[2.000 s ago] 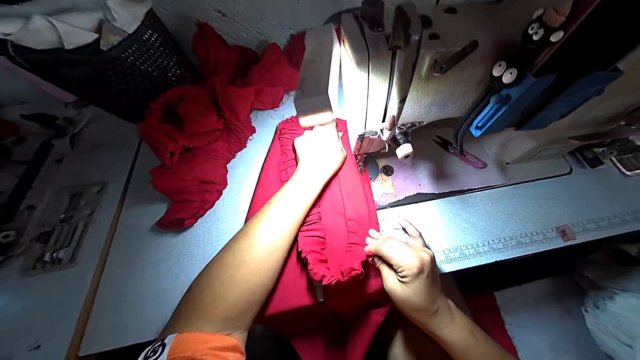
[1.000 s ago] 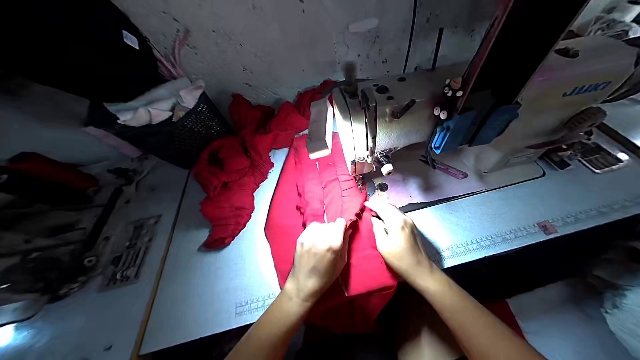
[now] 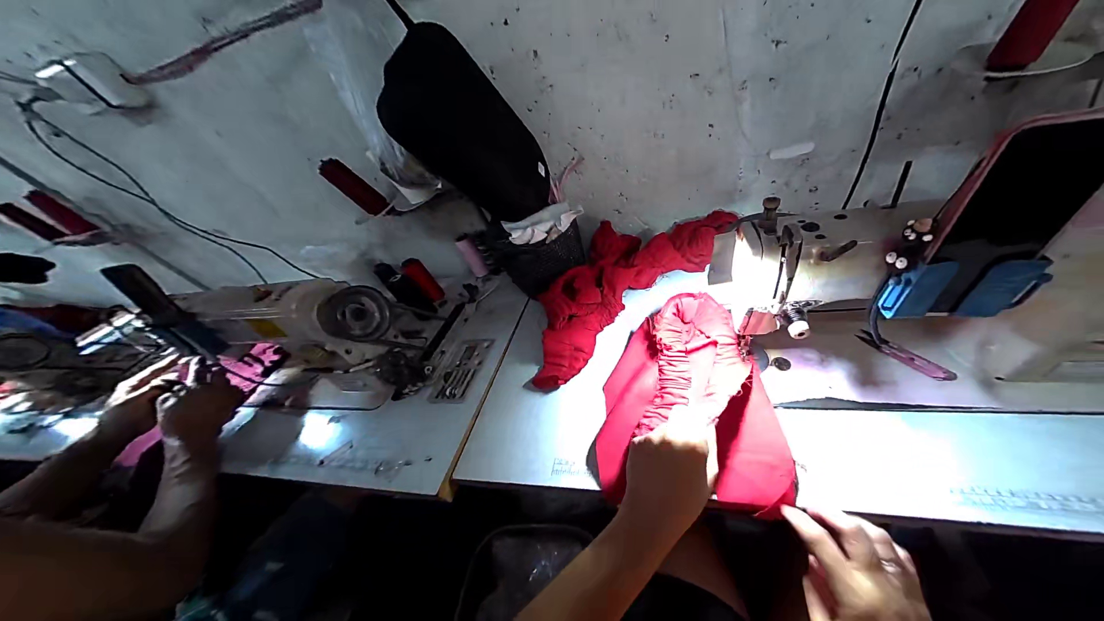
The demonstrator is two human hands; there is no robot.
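Note:
Red fabric with a gathered ruffle point(image 3: 673, 371) lies on the pale sewing table, its upper part beside the needle and presser foot of an industrial sewing machine point(image 3: 780, 323). My left hand point(image 3: 668, 470) is closed on the lower end of the ruffle. Near the lower right corner of the red cloth, at the table's front edge, is my right hand point(image 3: 854, 552), its fingers spread and a fingertip close to the cloth; whether it touches is unclear. A gathered red strip point(image 3: 578, 323) trails behind and to the left. The machine's lamp washes out part of the cloth.
Thread snips point(image 3: 914, 358) lie on the machine bed. A phone in a blue holder point(image 3: 966, 289) stands at the right. Behind the red strip is a black basket point(image 3: 543, 259) with pale cloth. At the left, a co-worker's hands point(image 3: 185, 397) hold pink fabric at another sewing machine point(image 3: 285, 319).
The view has swung left and up, bringing the co-worker into sight. My right hand has come away from beside the needle to the table's front edge. The ruffle now shows, bunched beside the needle.

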